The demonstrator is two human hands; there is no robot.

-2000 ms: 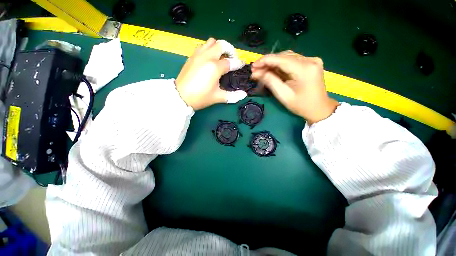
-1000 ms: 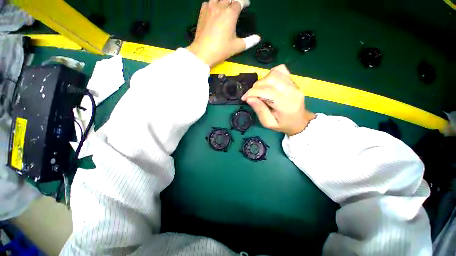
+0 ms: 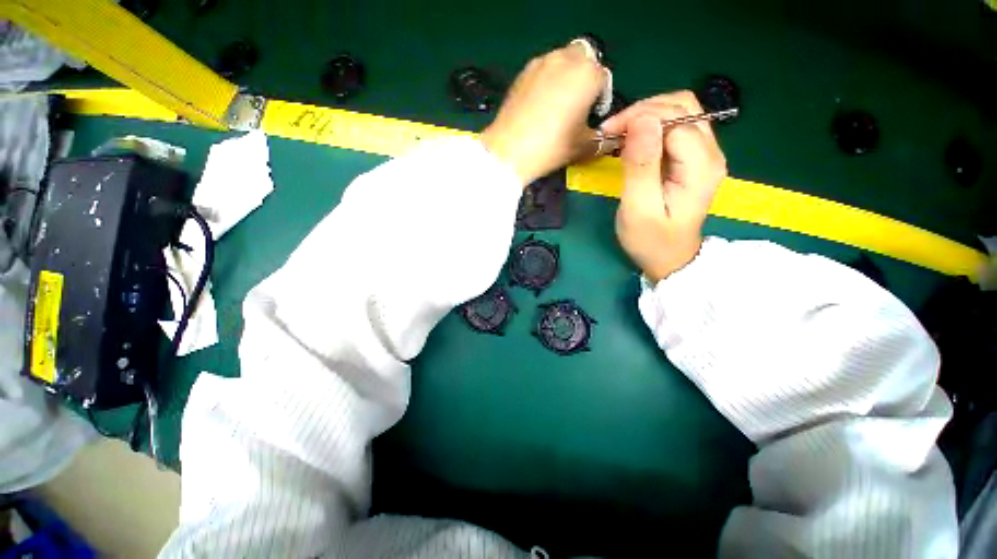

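Observation:
My left hand (image 3: 550,115) is over the yellow strip (image 3: 361,128), palm down, with white finger cots. A dark round part shows partly at its fingertips; whether the hand grips it is hidden. My right hand (image 3: 669,180) holds a thin metal tool (image 3: 700,117), its left end near my left fingers. A black holding fixture (image 3: 544,205) lies just below the strip, partly covered by my left hand and sleeve. Three round black watch cases lie below it: one upper (image 3: 535,264), one lower left (image 3: 487,311) partly under the sleeve, one lower right (image 3: 564,326).
Several watch cases lie beyond the strip, such as one at left (image 3: 344,76) and one at right (image 3: 855,132). A scuffed black box (image 3: 98,278) with a cable stands at left beside white paper (image 3: 235,180). A yellow bar (image 3: 153,55) crosses the upper left.
My left hand has moved right and down, close to my right hand. My right hand has moved up and right from the fixture, and the metal tool now shows clearly.

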